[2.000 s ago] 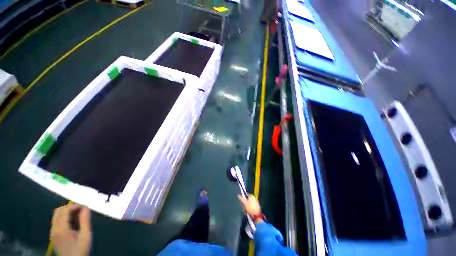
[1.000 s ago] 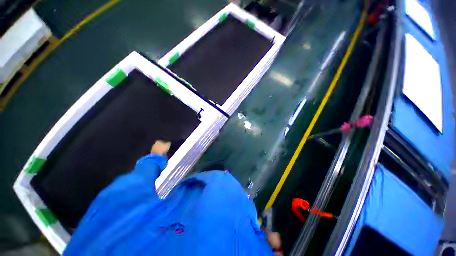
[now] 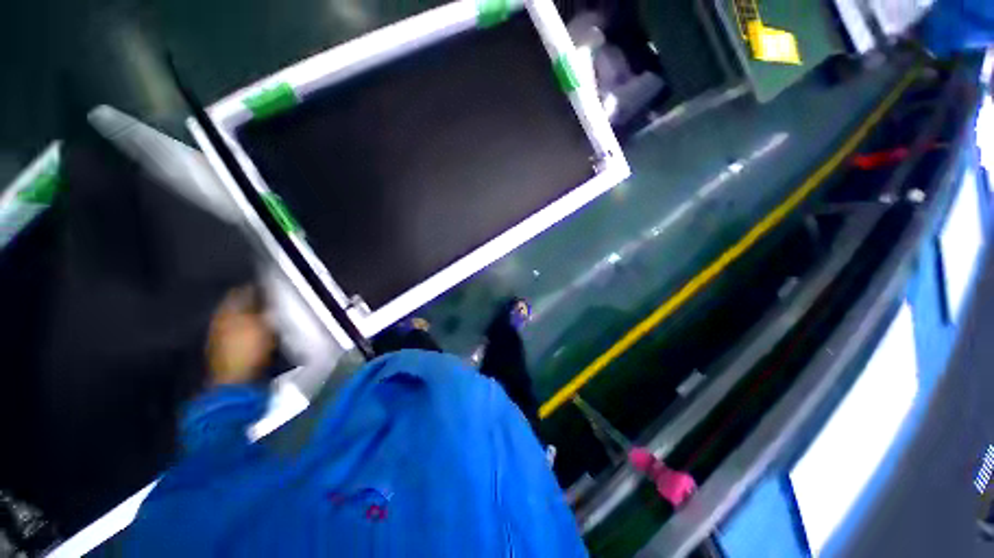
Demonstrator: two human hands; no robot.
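My left hand (image 3: pixel 240 336) is blurred over the near white foam tray, at the dark sheet (image 3: pixel 120 316). The sheet seems shifted or raised, as its dark surface hides part of the tray's rim; the blur hides whether my fingers grip it. Part of the near tray's rim (image 3: pixel 100 529) shows at the bottom left. The second foam tray (image 3: pixel 496 242) adjoins it, with another dark sheet (image 3: pixel 425 164) lying inside its rim and green pieces on the rim. My right hand is out of view, below or behind my blue smock.
The conveyor line with blue covers (image 3: pixel 768 521) and white panels (image 3: pixel 856 431) runs along the right. A pink object (image 3: pixel 663 476) is at its side. A yellow floor line (image 3: pixel 730 253) runs beside it. A blue-clothed person (image 3: pixel 959 24) is partly visible at the top right.
The view has turned and moved toward the second tray. My left hand is now farther left over the near tray, and the sheet there looks displaced. My right hand has left the view.
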